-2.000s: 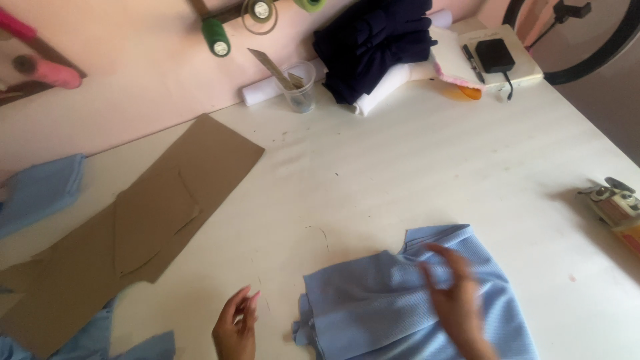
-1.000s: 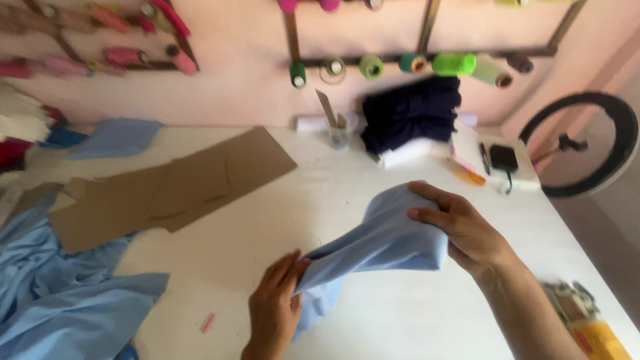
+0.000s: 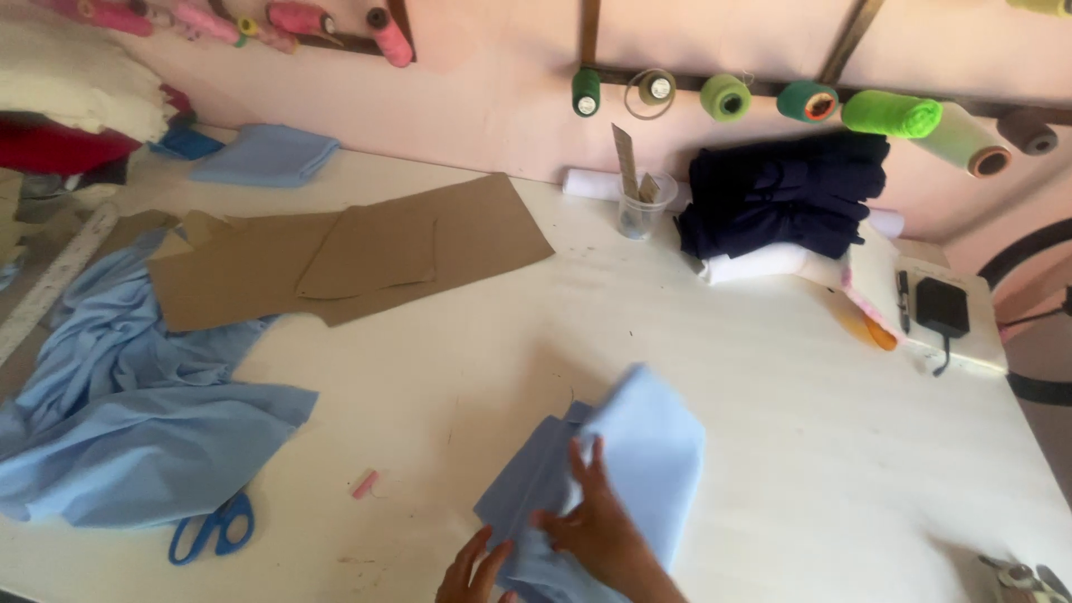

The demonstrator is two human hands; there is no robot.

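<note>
A light blue fabric piece (image 3: 649, 452), folded over itself, lies on the white table at the lower middle. My right hand (image 3: 595, 523) is on top of it with fingers spread, near the fold. At the fabric's lower left edge is my left hand (image 3: 476, 569), partly cut off by the frame's bottom; whether it pinches the cloth is unclear. A small pink piece (image 3: 365, 484), perhaps chalk, rests left of the hands. Blue-handled scissors (image 3: 213, 528) lie farther left, their blades hidden under a crumpled light blue cloth (image 3: 167, 435).
Brown paper patterns (image 3: 377, 251) lie at the back left, beside a folded blue cloth (image 3: 268, 155). A plastic cup (image 3: 641, 213) holding strips stands by the wall, next to dark navy fabric (image 3: 779, 197). Thread cones (image 3: 725, 97) hang above. A metal device (image 3: 1022, 578) sits at lower right.
The blue fabric, held up between both hands a second ago, has come down onto the table and is folded over. Both hands have moved down with it.
</note>
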